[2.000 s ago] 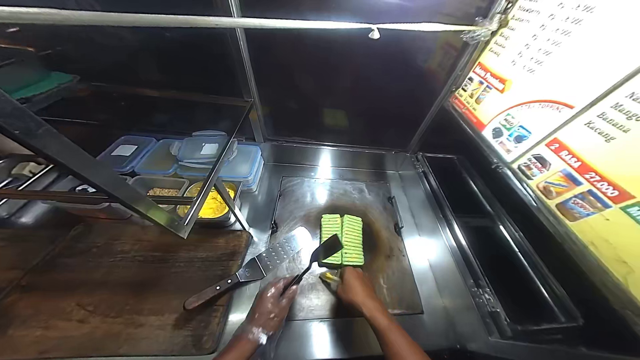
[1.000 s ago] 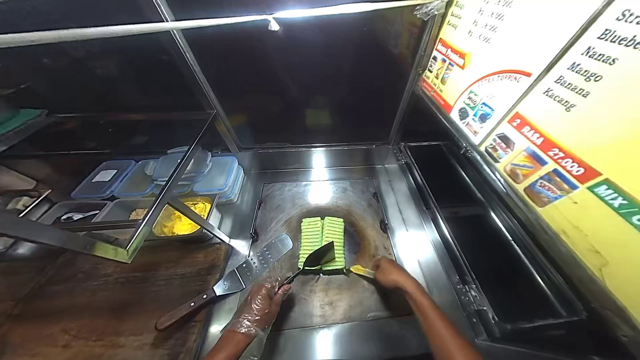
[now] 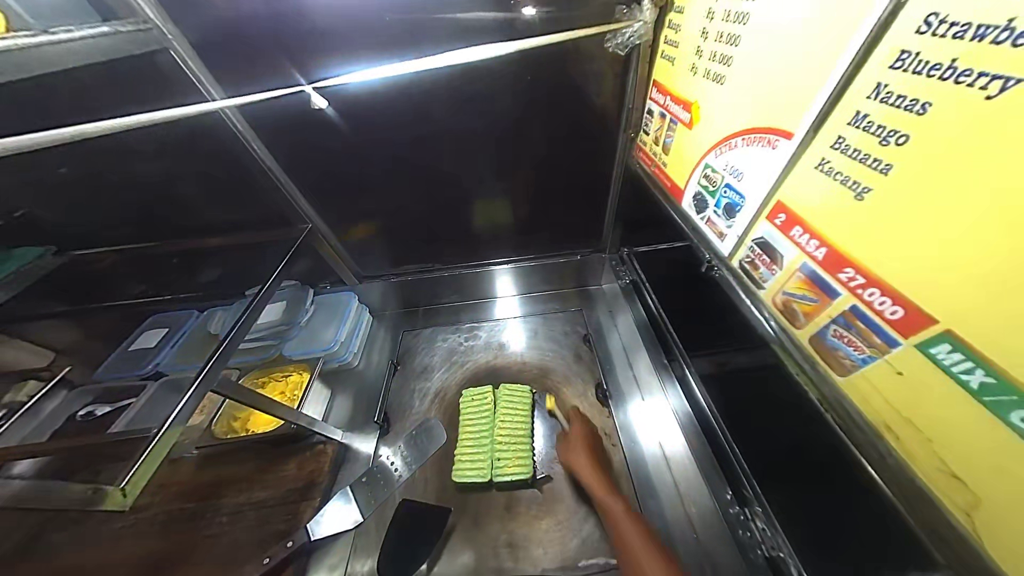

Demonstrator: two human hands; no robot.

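Two ridged green slabs of bread [image 3: 494,436] lie side by side on the steel griddle [image 3: 480,340]. To their right, my right hand [image 3: 582,448] is closed around the pale handle of a small tool with a yellow tip [image 3: 552,402], close to the right slab's upper edge. My left hand is outside the picture. A black spatula [image 3: 412,536] shows at the bottom, left of the bread; what holds it is hidden below the frame. A perforated metal spatula [image 3: 384,480] rests across the griddle's left edge, its handle toward the lower left.
A metal tub of yellow spread [image 3: 276,392] stands at left beside stacked plastic lids [image 3: 324,324]. A steel-framed shelf [image 3: 216,376] overhangs the wooden board [image 3: 200,512]. Dark recessed wells [image 3: 768,432] lie right of the griddle, below a yellow menu board [image 3: 920,200].
The black spatula has moved off the bread to the lower left, and my left hand has gone out of view. My right hand has moved up along the bread's right side.
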